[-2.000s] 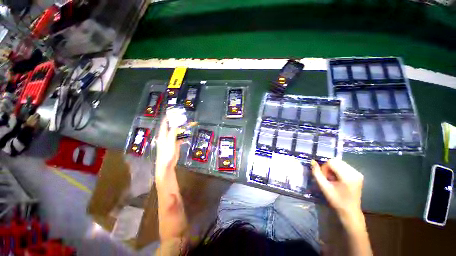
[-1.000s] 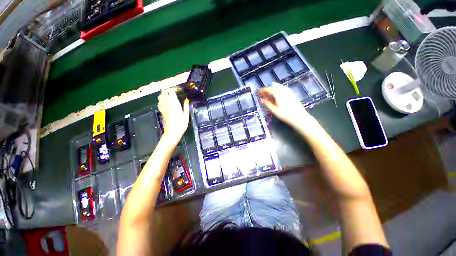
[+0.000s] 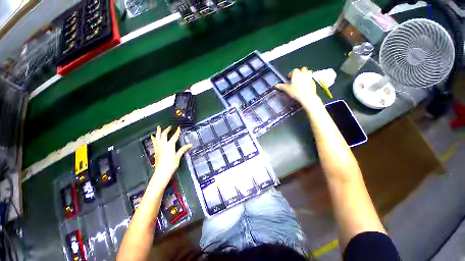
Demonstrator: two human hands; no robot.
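Observation:
My left hand (image 3: 165,150) is over the right part of the phone tray (image 3: 108,204), fingers spread, with nothing seen in it. Its thumb is near the left edge of the near lens tray (image 3: 225,186), whose pockets show pale and greyish rectangles. My right hand (image 3: 300,87) is at the right edge of the far lens tray (image 3: 261,108). A small dark thing shows by its fingertips; whether it is held is unclear. Black flip phones (image 3: 183,108) are grouped above the near tray. A yellow strip (image 3: 81,158) lies by a phone at left.
A white-rimmed smartphone (image 3: 347,122) lies right, partly behind my right forearm. Beyond are a yellow-green strip (image 3: 324,86), a white fan (image 3: 417,53) with a round base, and a clear container (image 3: 357,57). A red-edged black tray (image 3: 87,31) stands at the upper left past the conveyor.
My view has shifted right. My left hand has moved down from beside the grouped phones and opened. My right hand has moved to the far lens tray's right edge, where thin tweezers lay.

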